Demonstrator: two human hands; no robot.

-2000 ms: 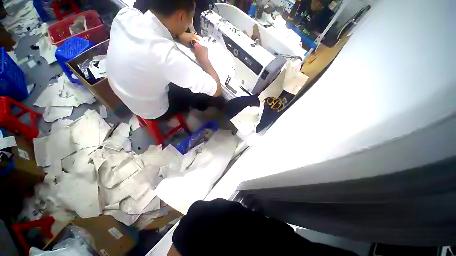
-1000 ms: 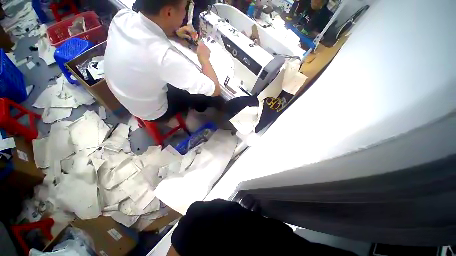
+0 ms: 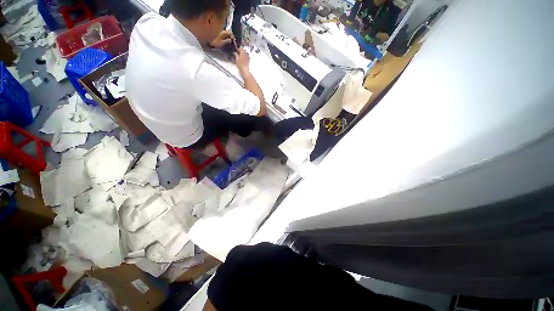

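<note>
Neither of my hands is in view. My dark-sleeved arm (image 3: 279, 279) lies bent at the bottom, over a pale window ledge (image 3: 200, 297). Nearest in front is a large white sheet (image 3: 234, 222) hanging down by the ledge. Beyond it a seated person in a white shirt (image 3: 164, 79) bends over a long white sewing machine (image 3: 291, 61). That person's two hands hold something small and dark by the machine; its details are unclear. A dark cloth with a gold motif (image 3: 333, 126) lies at the table's end.
Flat white-cream pieces (image 3: 97, 225) are heaped on the floor. Around them are a red stool (image 3: 197, 159), a blue stool (image 3: 87, 61), a red crate (image 3: 91, 36) and cardboard boxes (image 3: 130, 285). A grey-white curtain (image 3: 425, 237) fills the right. Another person (image 3: 376, 18) is at the top.
The seated person's hands have shifted slightly at the machine, and the head has moved a little. The person at the top has moved, with a hand now showing. My arm is almost unchanged.
</note>
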